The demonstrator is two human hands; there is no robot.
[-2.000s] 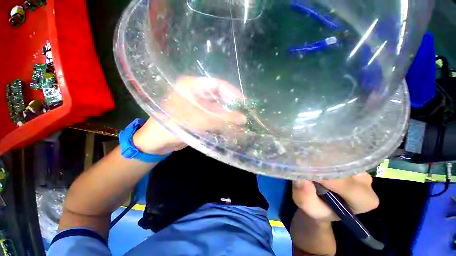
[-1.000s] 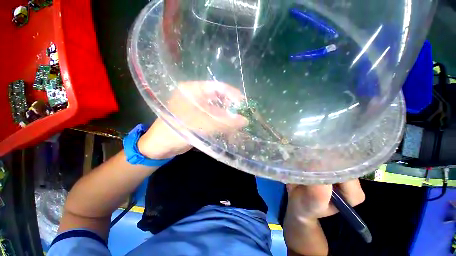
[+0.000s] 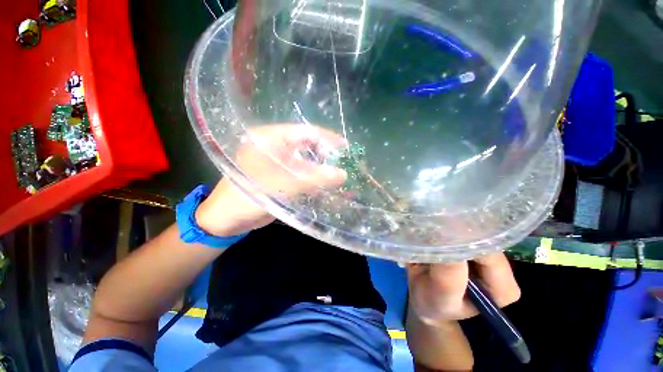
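Observation:
My left hand (image 3: 294, 160), with a blue wristband, shows through the clear plastic fume hood (image 3: 240, 182). It pinches a small green circuit board (image 3: 353, 161) at its fingertips. My right hand (image 3: 465, 290) is just below the hood's front rim, shut on the black handle of the soldering iron (image 3: 497, 320). The iron's thin metal end (image 3: 382, 191) shows through the hood, pointing up and left at the board; whether it touches is unclear. A thin silver strand (image 3: 337, 87), perhaps solder wire, runs down to the board.
A red bin (image 3: 131, 145) at left holds green boards (image 3: 26, 154) and yellow-black assemblies. Blue-handled cutters (image 3: 440, 86) show through the hood. A blue bin (image 3: 590, 109) stands at right, with a grey-blue sponge (image 3: 588, 206) and black equipment near it.
The hood and blue bin sit further left in the picture. My right hand and iron have moved left from two seconds ago. My left hand still holds the board, nearly in place.

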